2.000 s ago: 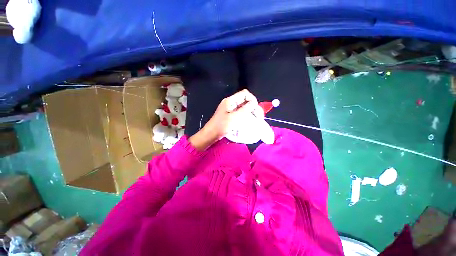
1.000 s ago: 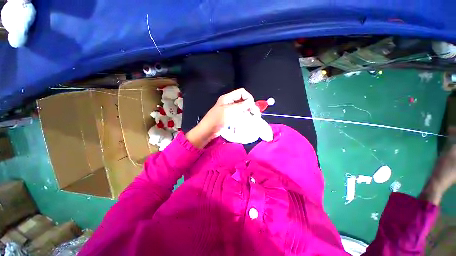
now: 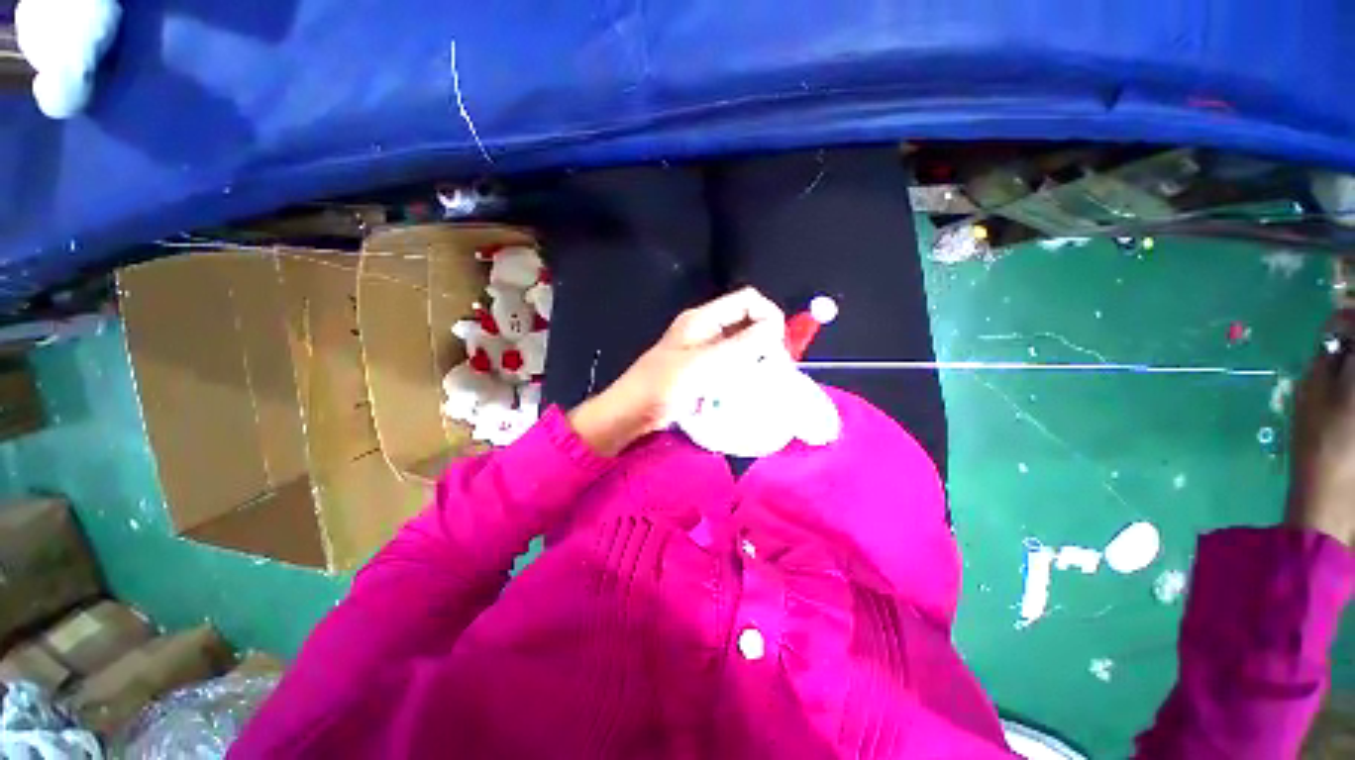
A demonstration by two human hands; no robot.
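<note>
My left hand (image 3: 710, 354) holds a white plush toy body (image 3: 755, 404) over my lap. A red Santa hat (image 3: 804, 330) with a white pompom sticks out at the right of the toy's upper end. A white sewing thread (image 3: 1040, 367) runs taut from beside the hat to the right. My right hand (image 3: 1327, 423) is at the right edge, dark, blurred and partly cut off. Its fingertips are not clear, and no needle can be made out.
A blue cloth-covered table (image 3: 669, 74) crosses the top, with a white plush (image 3: 67, 57) at its left corner. An open floor carton (image 3: 238, 401) at left holds hatted toys (image 3: 510, 334). White scraps (image 3: 1132, 548) lie on the green floor at right.
My right hand and sleeve were out of view two seconds ago and now show at the right edge. The thread, sloping down to the right before, is now nearly level. My left hand keeps its hold.
</note>
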